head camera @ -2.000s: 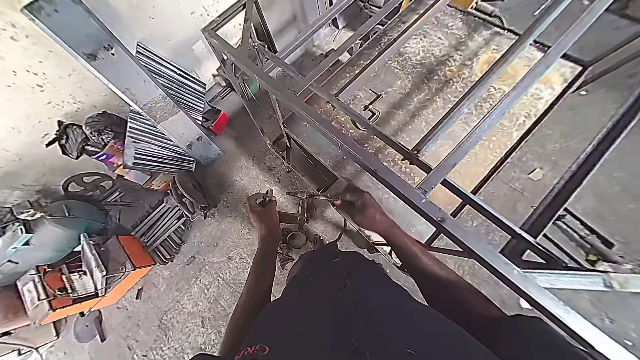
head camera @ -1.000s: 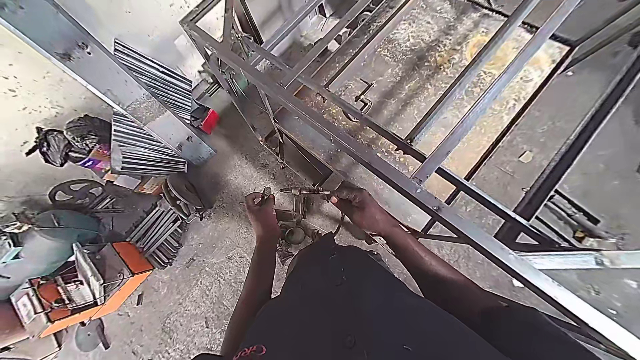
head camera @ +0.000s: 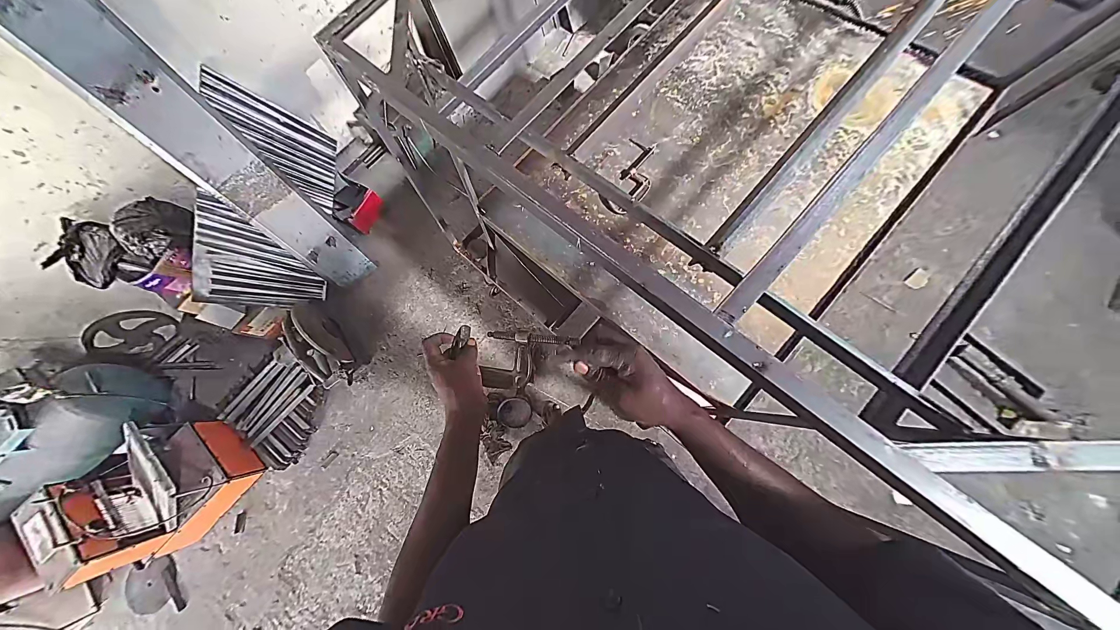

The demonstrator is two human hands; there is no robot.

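Note:
My left hand (head camera: pixel 453 372) is closed around a small dark object (head camera: pixel 458 343), too small to name, whose tip sticks up from the fist. My right hand (head camera: pixel 619 372) is at the right end of a threaded metal screw (head camera: pixel 542 338), with fingers curled by its end; this looks like a clamp's screw. The screw lies level between both hands, and its left tip is short of my left hand. Below it is the metal body of what seems to be a clamp or vise (head camera: pixel 506 376), with a round cup-like part (head camera: pixel 514 411) beneath.
A welded steel frame (head camera: pixel 647 293) runs diagonally close to my right arm. A G-clamp (head camera: pixel 632 184) is on its far side. To the left are an orange machine (head camera: pixel 210 516), stacked metal bars (head camera: pixel 278 407), a spoked wheel (head camera: pixel 131 337), black plastic bags (head camera: pixel 149 229) and a leaning steel beam (head camera: pixel 254 179).

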